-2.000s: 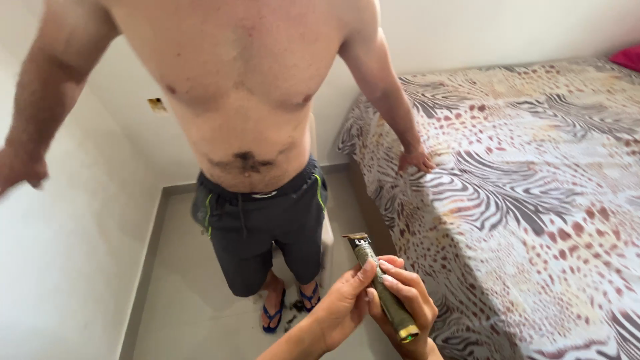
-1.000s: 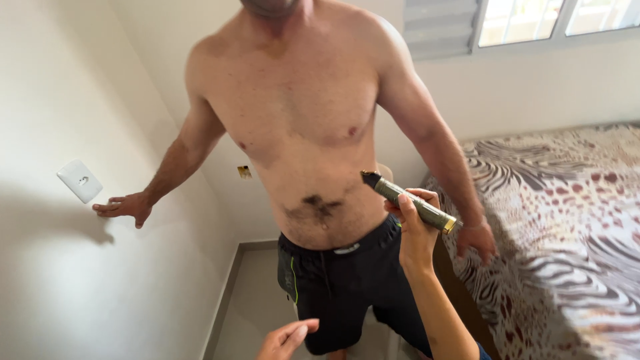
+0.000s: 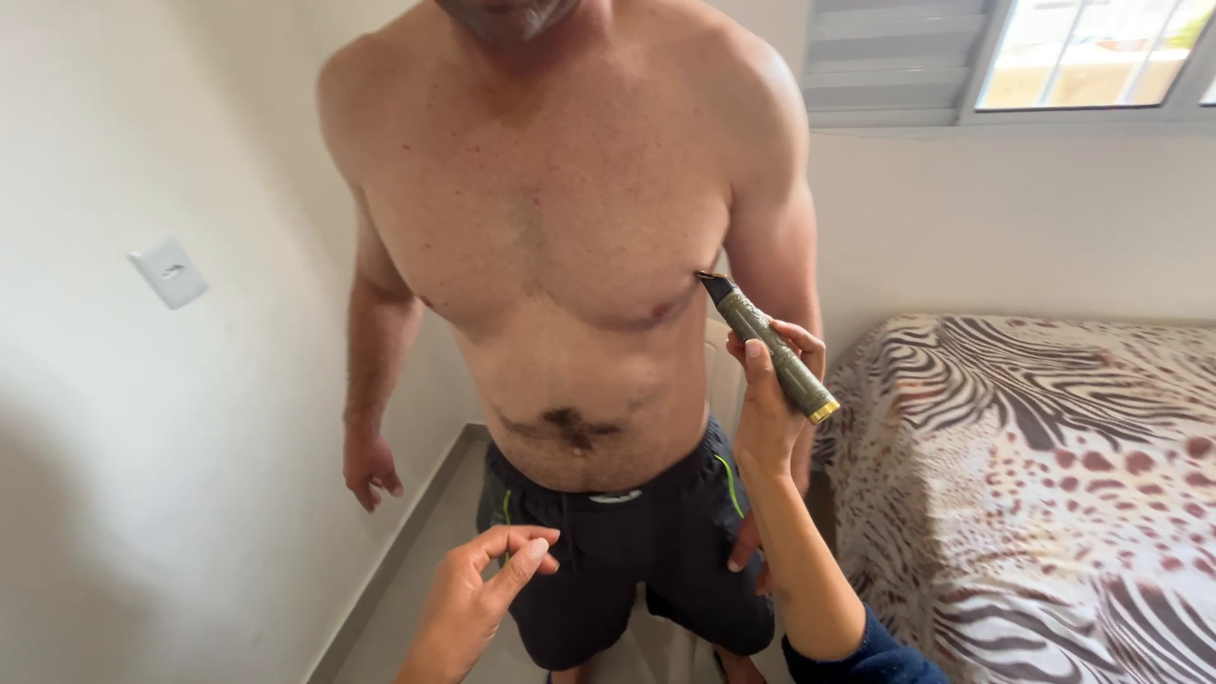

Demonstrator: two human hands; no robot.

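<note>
My right hand is closed around a green cordless hair trimmer with a gold-coloured end cap. The trimmer's dark head points up and left, at the side of a shirtless person's chest; whether it touches the skin I cannot tell. My left hand holds nothing, its thumb and fingers loosely curled in front of the person's dark shorts. A dark patch of hair shows on the person's belly. Both of the person's arms hang down at the sides.
At right stands a bed with an animal-print cover, beneath a barred window. A white wall with a switch plate is on the left. Behind the person, part of a pale chair shows.
Two seconds ago both my hands were at the trimmer; now only the right holds it, raised to the chest. The person's arm has come down from the wall. The view has tilted up.
</note>
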